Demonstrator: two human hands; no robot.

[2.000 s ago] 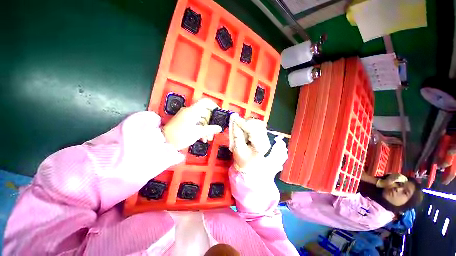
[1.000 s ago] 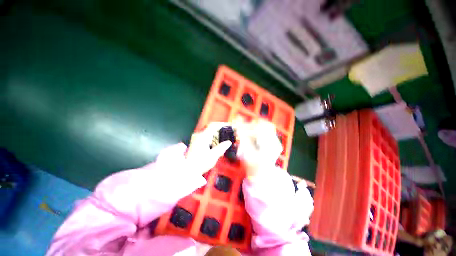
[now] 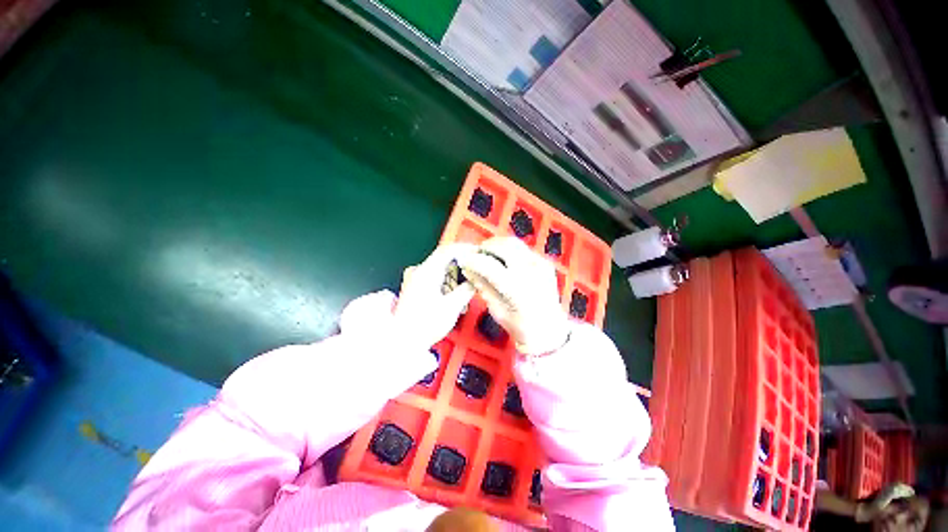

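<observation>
An orange-red compartment tray (image 3: 418, 426) lies on the dark green bench top, with black squarish watch modules such as this one (image 3: 447, 463) in many pockets. My left hand (image 3: 428, 296) holds a black module (image 3: 452, 274) edge-on over the tray's middle; only a thin dark part of it shows. My right hand (image 3: 520, 286) is against it from the right, fingers bent over the module. A pale edge shows under the right fingers; I cannot tell whether it is a cloth or a fingertip covering.
Two white bottles (image 3: 642, 247) with dark tops stand behind the tray at right. A thick pile of orange-red trays (image 3: 717, 384) stands at the right. Papers (image 3: 636, 99) hang on the green panel. Part of another person (image 3: 896, 511) shows at the lower right edge.
The view has turned, so the tray sits lower and further right than two seconds ago. The held module has gone from face-up to edge-on, and my right hand has closed over it.
</observation>
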